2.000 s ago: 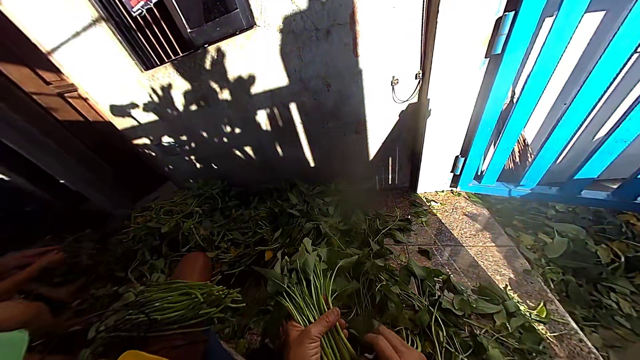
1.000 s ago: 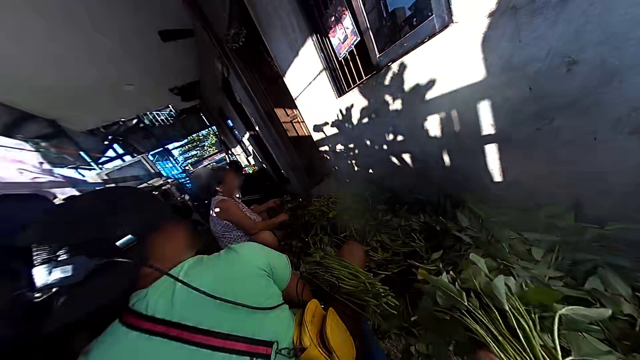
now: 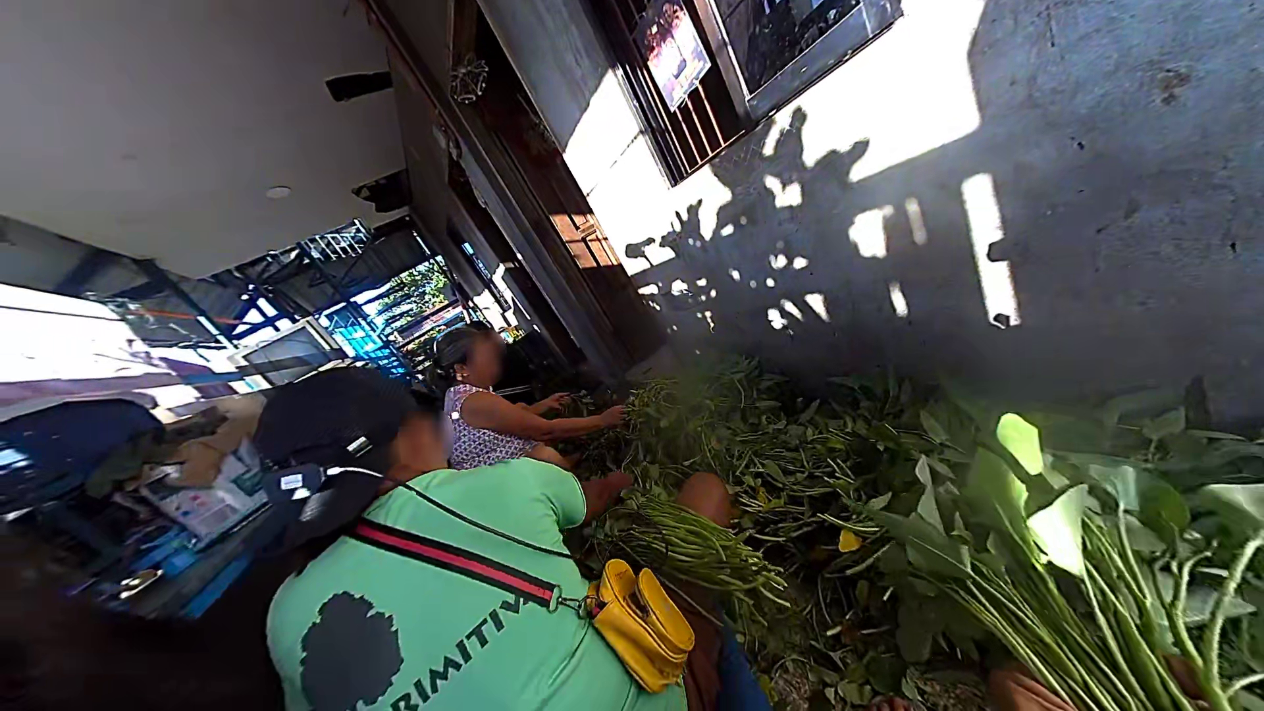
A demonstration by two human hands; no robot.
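Note:
At the bottom right edge, my left hand (image 3: 1027,688) is partly in view, closed around the lower part of a bunch of long green leafy stems (image 3: 1096,612). The broad leaves fan upward and some catch bright sun. A bit of skin shows between the stems farther right; whether it belongs to my right hand is unclear, as stems and the frame edge hide most of it. A large heap of cut leafy greens (image 3: 790,464) lies beside the bunch, along the wall. A bundle of trimmed green stems (image 3: 691,543) rests by a co-worker's knee.
A co-worker in a green shirt (image 3: 454,583) with a yellow pouch (image 3: 642,622) sits close on the left. Beyond, another person (image 3: 494,425) reaches into the greens. The concrete wall (image 3: 1116,197) with a barred window (image 3: 691,99) stands behind the heap.
The view has swung far left since two seconds ago, bringing both co-workers into sight. The far person's arms now reach farther toward the heap than one second ago.

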